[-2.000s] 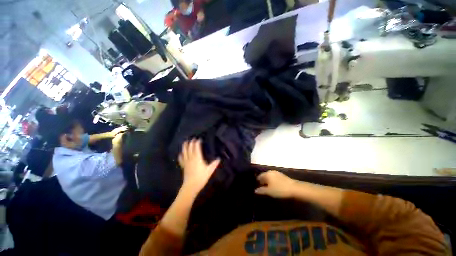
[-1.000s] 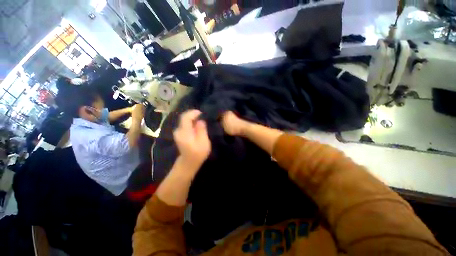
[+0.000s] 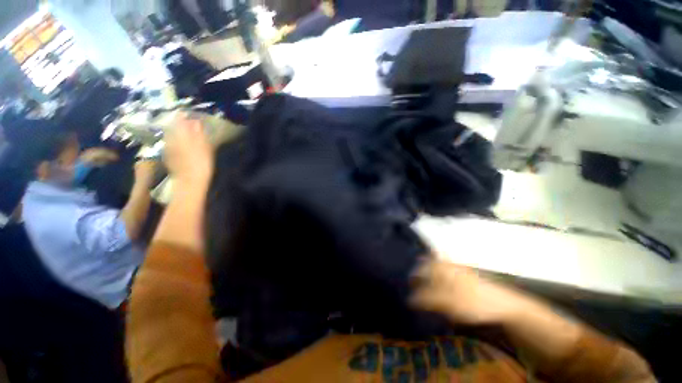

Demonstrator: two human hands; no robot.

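A large dark garment (image 3: 321, 202) lies bunched over my lap and the table edge, its far right part near the sewing machine head (image 3: 527, 123). My left hand (image 3: 187, 146) is raised at the garment's upper left side, blurred; whether its fingers hold cloth cannot be told. My right hand (image 3: 445, 288) is at the garment's lower right edge, also blurred, its fingertips against the dark cloth; the grip is unclear.
Dark snips (image 3: 647, 241) lie on the white table (image 3: 508, 250) at the right. A dark pad (image 3: 607, 168) is under the machine arm. Dark cut pieces (image 3: 430, 56) lie behind the garment. A masked person (image 3: 82, 217) in light blue sits close at the left.
My hands have moved apart from the garment's middle, the left up and left, the right down and right. The garment is spread wider across my lap. The view has shifted.
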